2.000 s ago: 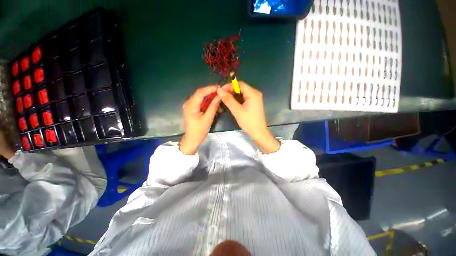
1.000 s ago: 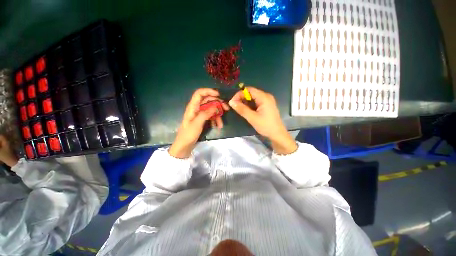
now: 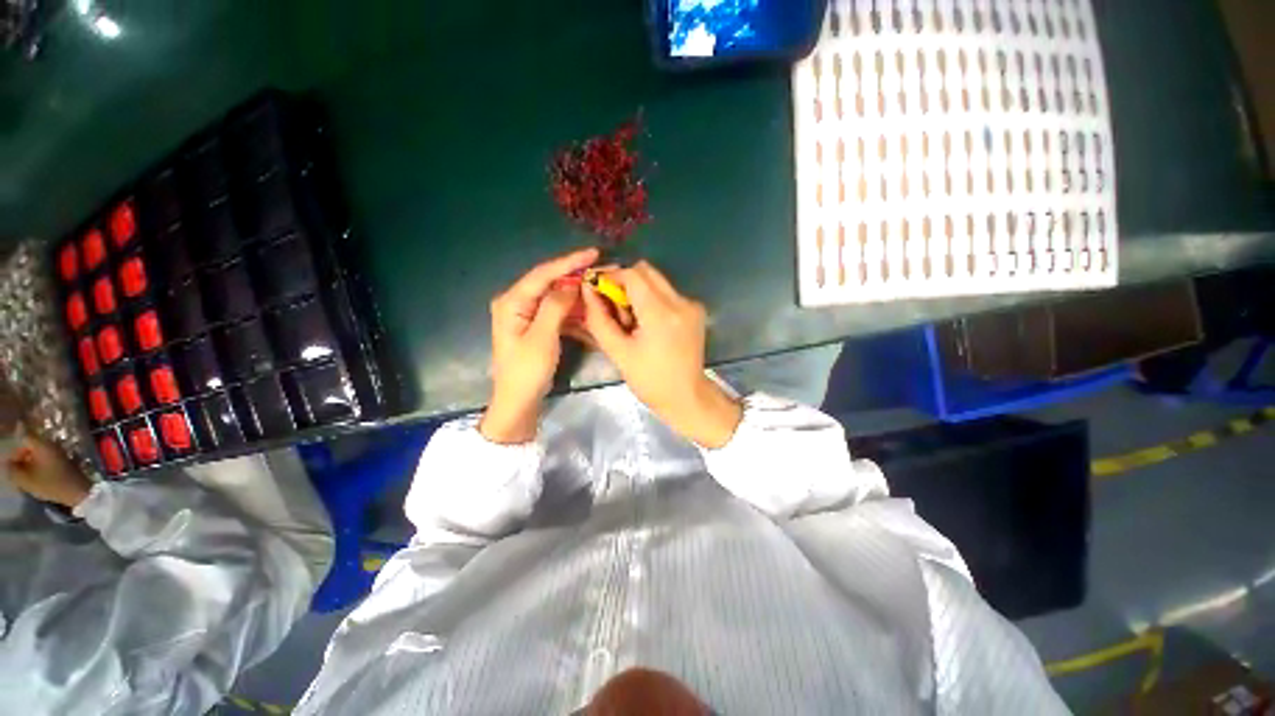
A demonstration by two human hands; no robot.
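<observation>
My left hand (image 3: pixel 534 333) holds a red housing (image 3: pixel 575 287), mostly hidden by the fingers, over the bench edge in front of me. My right hand (image 3: pixel 653 336) holds a slim yellow hand tool (image 3: pixel 613 292), its tip at the housing. The fingers of both hands are close together. A loose tangled heap of small dark-red parts (image 3: pixel 601 182) lies on the green mat just beyond my hands.
A black blister tray (image 3: pixel 259 252), partly filled with red housings, lies at left. A white sheet with rows of small strips (image 3: pixel 958 203) lies at right. A blue parts bin (image 3: pixel 734 59) stands at the far edge. A neighbour's hand (image 3: pixel 49 473) shows at far left.
My hands have come together; a second ago they were slightly apart. The yellow tool now points down-right to the housing, which is more covered by the fingers. The camera view has shifted slightly.
</observation>
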